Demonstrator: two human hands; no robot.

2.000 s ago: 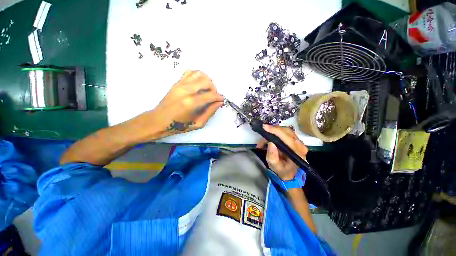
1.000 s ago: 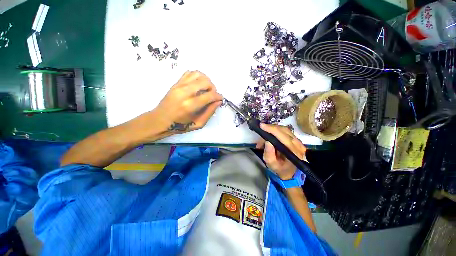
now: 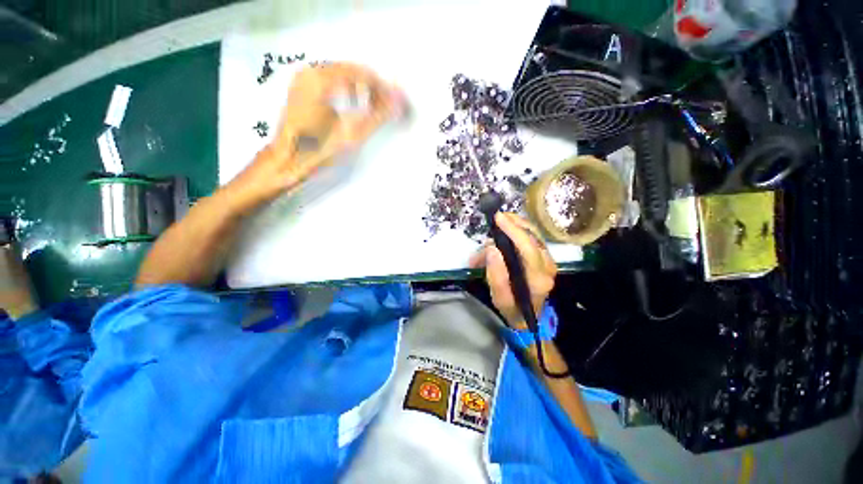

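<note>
My left hand (image 3: 331, 113) is bare and blurred over the upper left part of the white sheet (image 3: 341, 227); whether its fingers hold anything cannot be told. My right hand (image 3: 520, 269), with a blue wristband (image 3: 549, 324), holds the black soldering iron (image 3: 508, 253). The iron points up and slightly left over the heap of small dark metal components (image 3: 478, 151). Its metal tip is hard to make out against the heap. A few small separated parts (image 3: 267, 66) lie at the sheet's upper left, partly hidden by my left hand.
A solder wire spool (image 3: 125, 210) and white strips (image 3: 111, 142) are at left. The fume fan (image 3: 574, 104), tan cup (image 3: 579, 200), yellow sponge (image 3: 738, 236) and bottle (image 3: 729, 21) are at right. Black gridded trays (image 3: 757, 378) lie lower right. Another person's arm (image 3: 14, 284) shows at far left.
The view has shifted. My left hand has moved up and away from the iron's tip, towards the separated parts. The iron has swung more upright and now points over the heap.
</note>
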